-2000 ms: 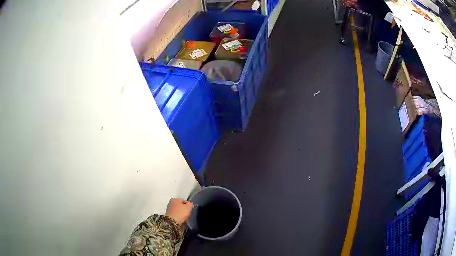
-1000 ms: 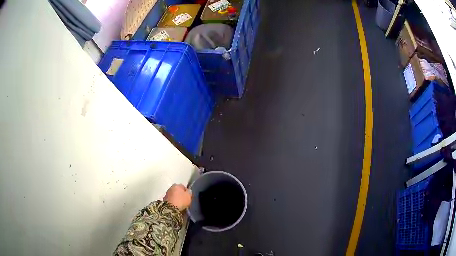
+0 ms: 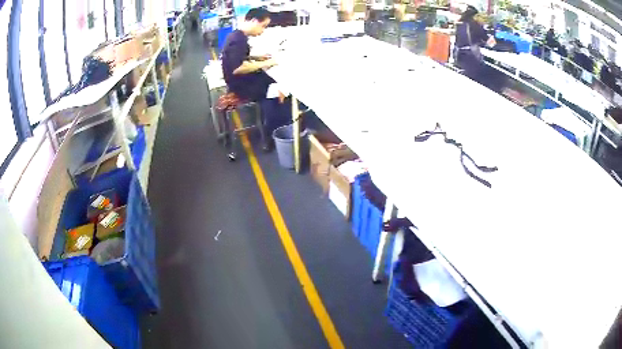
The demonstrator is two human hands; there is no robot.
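Note:
Neither of my hands shows now. A long white table [image 3: 545,225] runs from the lower right to the far centre. Thin dark strips [image 3: 464,146] lie on it in a loose zigzag. The bucket seen near my hand earlier is out of the picture. At the lower left are a blue lidded crate [image 3: 102,300] and an open blue crate [image 3: 140,252] holding several labelled boxes or tins.
A grey aisle floor [image 3: 204,272] has a yellow line. A person [image 3: 245,58] sits on a stool at the table's far left side. A grey bin [image 3: 285,146], cardboard boxes [image 3: 320,163] and blue crates [image 3: 423,317] stand under the table. Another person [image 3: 469,41] is farther back.
The view has swung up and to the right. The hand in a patterned sleeve and the bucket beside it have left the picture. The white table with dark strips and the seated person now show.

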